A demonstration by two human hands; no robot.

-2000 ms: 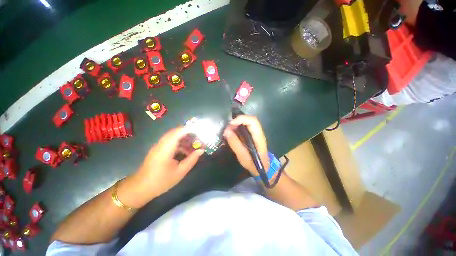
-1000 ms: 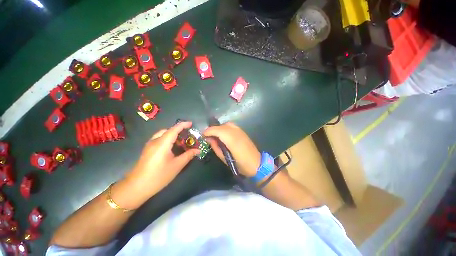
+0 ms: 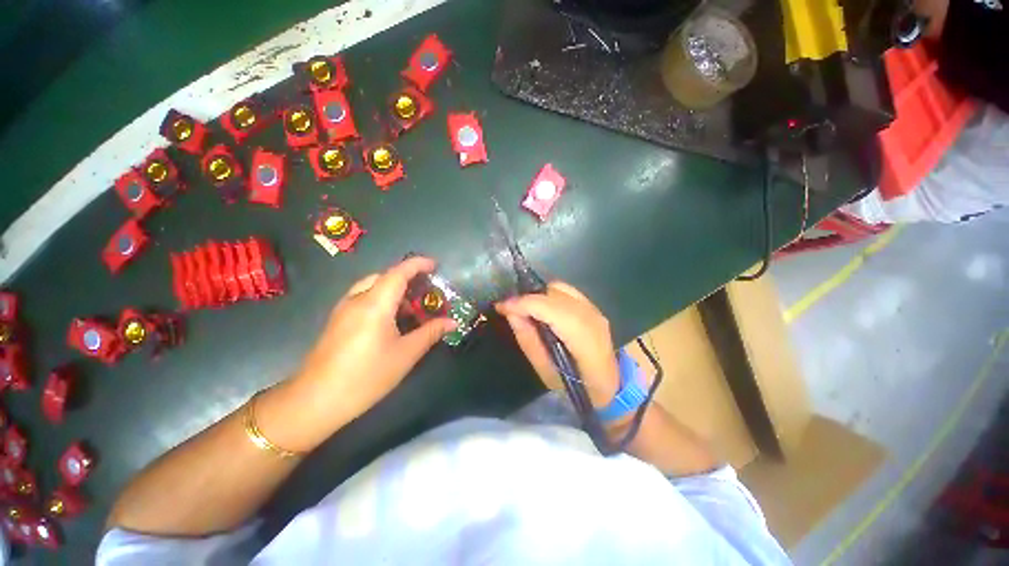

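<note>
My left hand (image 3: 371, 332) holds a red module with a gold centre (image 3: 432, 301) between thumb and fingers. A small green-white circuit board (image 3: 463, 321) sits against the module's right side. My right hand (image 3: 567, 332) holds a black soldering iron (image 3: 529, 276) like a pen, its thin tip pointing up and away from the board. The right fingertips are close to the board's edge; whether they touch it cannot be told. A pink-red piece with a white centre (image 3: 544, 192) lies beyond the iron.
Loose red modules (image 3: 266, 177) and a stacked red row (image 3: 228, 272) lie on the dark green bench (image 3: 365, 431). A round tub (image 3: 709, 58) stands on a dark mat (image 3: 620, 105), beside a yellow-topped black box (image 3: 813, 30). A cardboard box (image 3: 692, 365) is at right. A person's sleeve (image 3: 940, 166) shows.
My right hand has moved right, away from the board, with the iron. The white glare over the board from the earliest frame is gone. My left hand still holds the module.
</note>
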